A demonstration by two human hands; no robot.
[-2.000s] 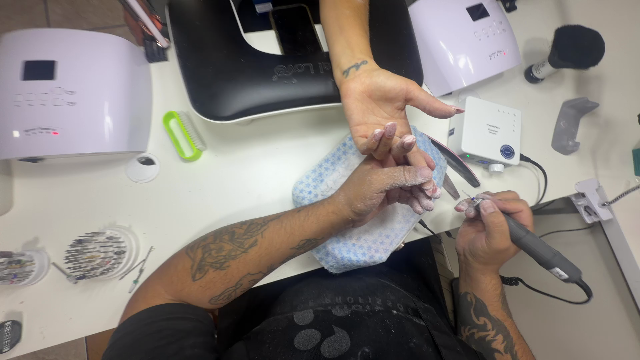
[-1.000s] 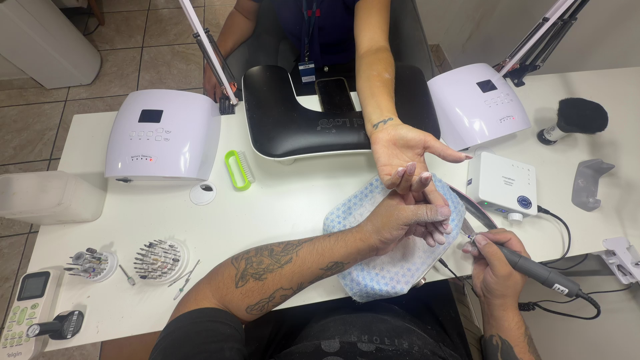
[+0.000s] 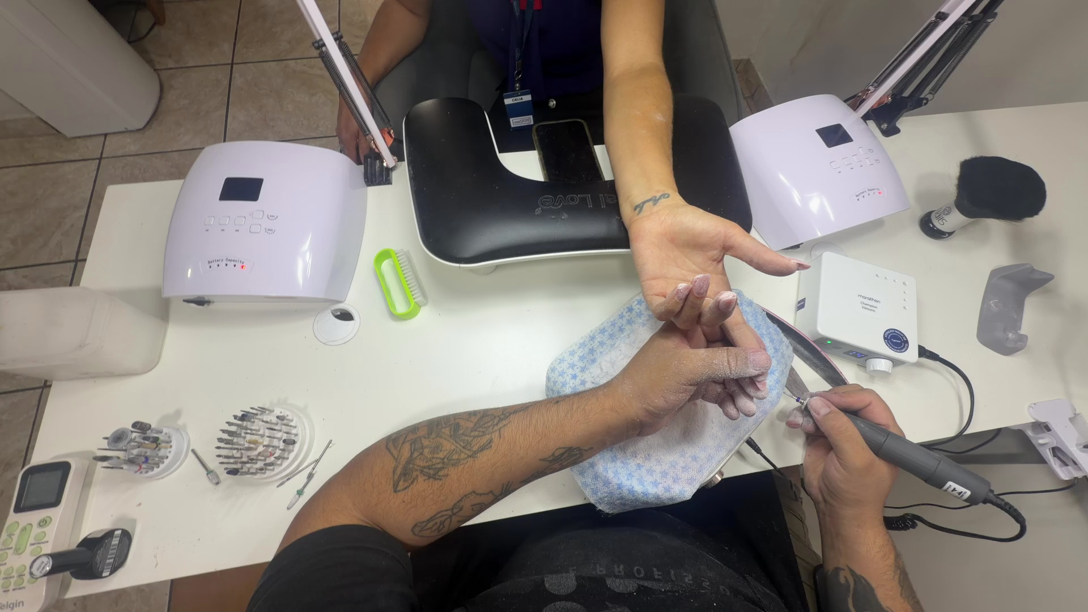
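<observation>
My left hand (image 3: pixel 701 370), dusted white, grips the fingers of another person's hand (image 3: pixel 688 246), which lies palm up with long nails. Beneath both is a cloth with blue stars (image 3: pixel 646 463). In my right hand (image 3: pixel 846 446) is a grey electric nail drill handpiece (image 3: pixel 918 459), held like a pen, its metal bit pointing left, a little apart from the held fingers. A cord runs from the drill toward a white control box (image 3: pixel 858 306). Nail files (image 3: pixel 807 353) lie partly hidden between cloth and box.
A black padded armrest (image 3: pixel 518 217) holding a phone (image 3: pixel 567 151) stands between two nail lamps (image 3: pixel 263 225). Left are a green nail brush (image 3: pixel 398 285), two round holders of drill bits (image 3: pixel 259 442) and a small bottle (image 3: pixel 85 552). Right are a black-bristled brush (image 3: pixel 999 191) and a grey stand (image 3: pixel 1011 306).
The view has shifted and widened since the earliest frame. My left hand stays on the other person's fingers, and the drill remains in my right hand.
</observation>
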